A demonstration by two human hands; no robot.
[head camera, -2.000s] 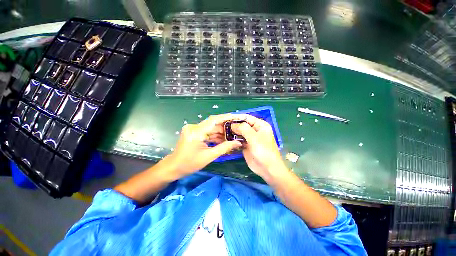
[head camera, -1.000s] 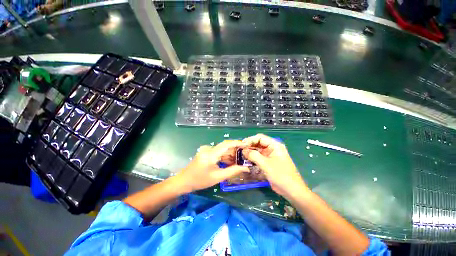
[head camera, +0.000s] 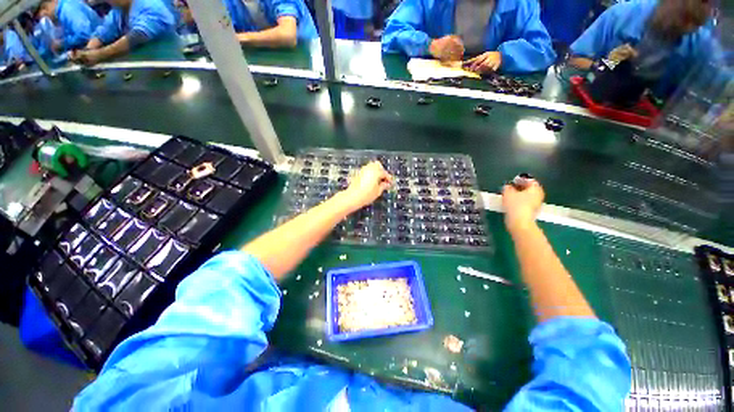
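Note:
My right hand is at the pale rail of the conveyor, holding a small dark watch case at its fingertips. My left hand is over the clear component tray, fingertips together above its rows of small dark parts; whether it holds a part cannot be told. The blue parts box stands in front of me, with pale tiny parts heaped inside. The thin pale tweezers lie right of the box.
A black case tray with a few gold-rimmed frames is at left. Clear ribbed trays are at right. Dark units sit spaced on the green conveyor. A post stands behind the case tray. Several people in blue smocks work beyond.
My hands have parted from over the blue box: the left moved forward to the clear tray, the right forward and right to the rail with the dark case. The view has tilted up.

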